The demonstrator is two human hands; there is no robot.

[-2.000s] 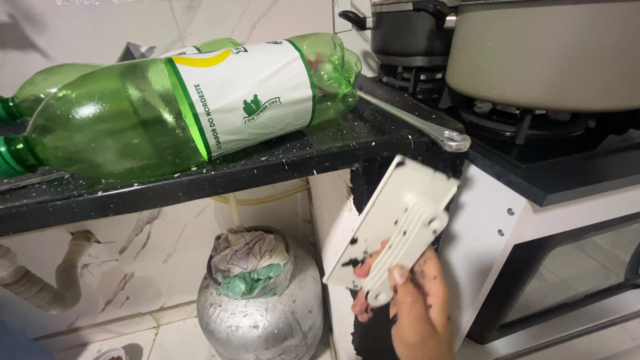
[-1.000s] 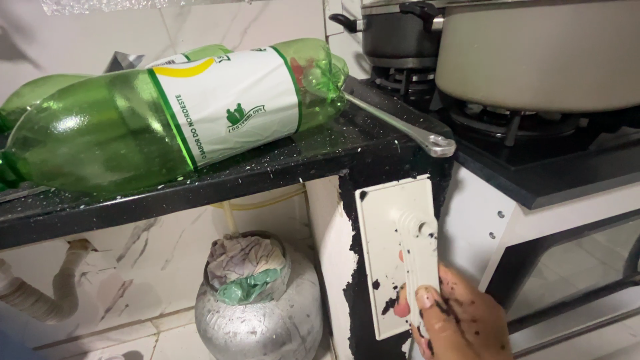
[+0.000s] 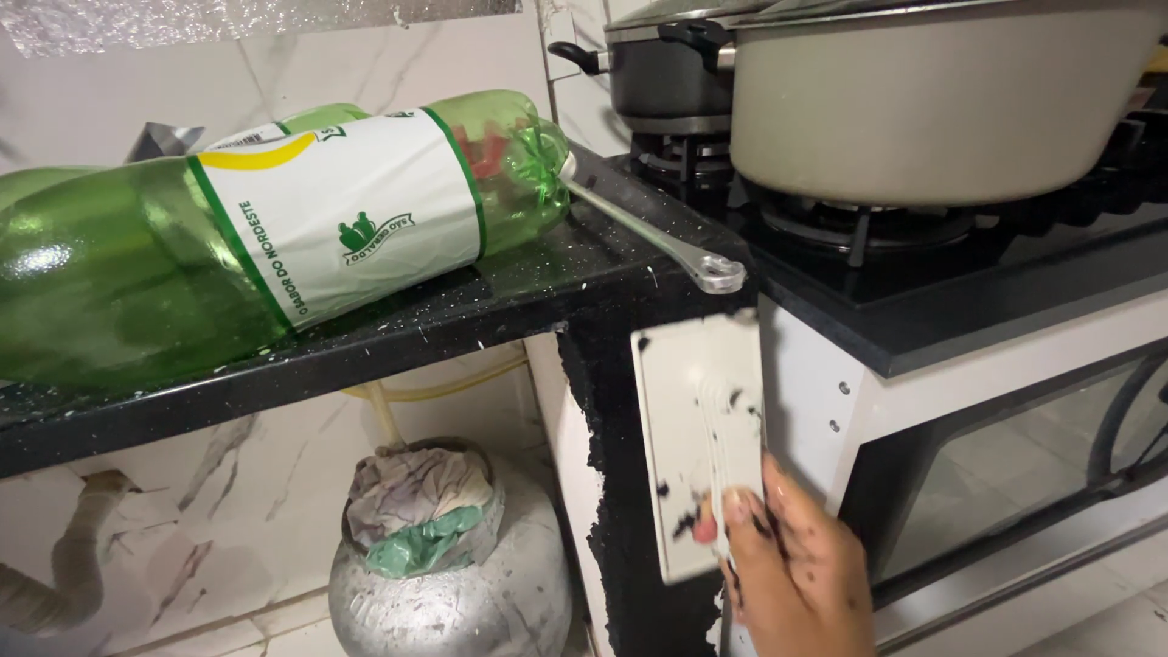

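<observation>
My right hand (image 3: 794, 547) grips the ribbed handle of a white plastic float (image 3: 675, 401), a flat rectangular tool with black smears. The float stands nearly upright over the black-coated end panel (image 3: 598, 365) below the countertop; whether it touches cannot be told. White ragged edges border the black coating. My fingers bear dark specks. My left hand is not in view. Above the float, a metal spoon or similar utensil (image 3: 657, 233) lies on the black speckled countertop (image 3: 511, 301), its handle end at the corner.
Green plastic bottles (image 3: 365, 219) lie on the countertop at left. A large pot (image 3: 912, 109) and a dark pot (image 3: 671, 82) sit on the stove at right, above an oven door (image 3: 1004, 456). Below the counter stand a gas cylinder (image 3: 447, 584) with cloth on top and a pipe (image 3: 78, 547).
The float was tilted two seconds ago and has turned nearly upright against the black panel. It has moved up toward the countertop's edge since one second ago. My right hand keeps its grip.
</observation>
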